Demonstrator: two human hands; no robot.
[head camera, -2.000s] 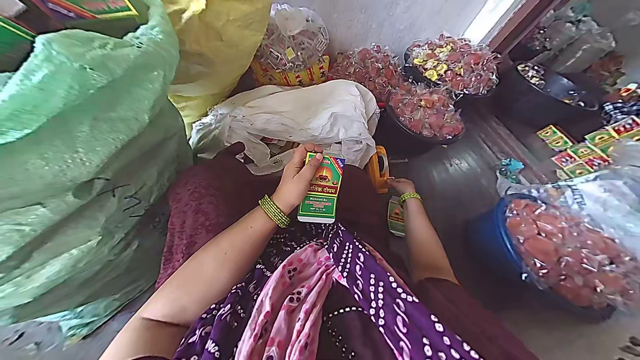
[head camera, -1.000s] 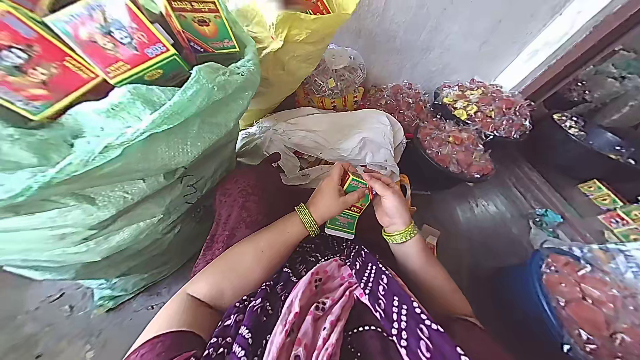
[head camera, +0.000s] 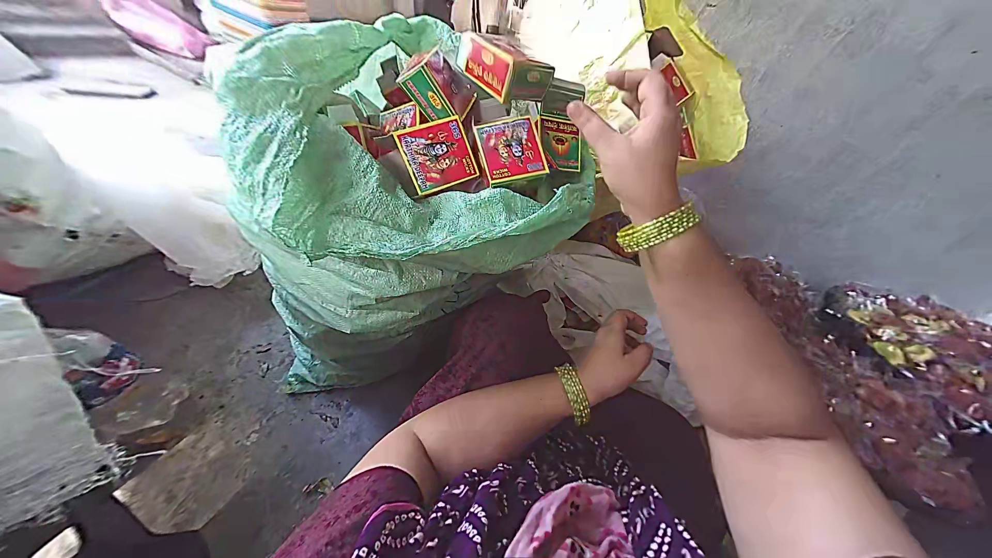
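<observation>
My right hand (head camera: 632, 136) is stretched forward at the right rim of a green woven sack (head camera: 341, 209), its thumb and fingers apart. Close to its thumb stands a green and red printed cardboard box (head camera: 561, 141) in the sack. More such boxes, among them a red one (head camera: 438, 155) and another red one (head camera: 511, 149), are heaped in the sack's mouth. Low over my lap, near a white plastic sack (head camera: 612, 271), is my left hand (head camera: 616, 358), fingers loosely bent and apart. No object shows in either hand.
Behind my right hand a yellow sack (head camera: 717, 108) holds more printed boxes, against the grey wall (head camera: 837, 139). Clear-wrapped reddish goods (head camera: 891, 418) lie at the right. At the left are a white sack (head camera: 46, 411) and a flat brownish piece (head camera: 186, 480) on the floor.
The green box that both hands held a second ago is in neither hand now. My right hand has moved forward to the green sack. The view has swung left.
</observation>
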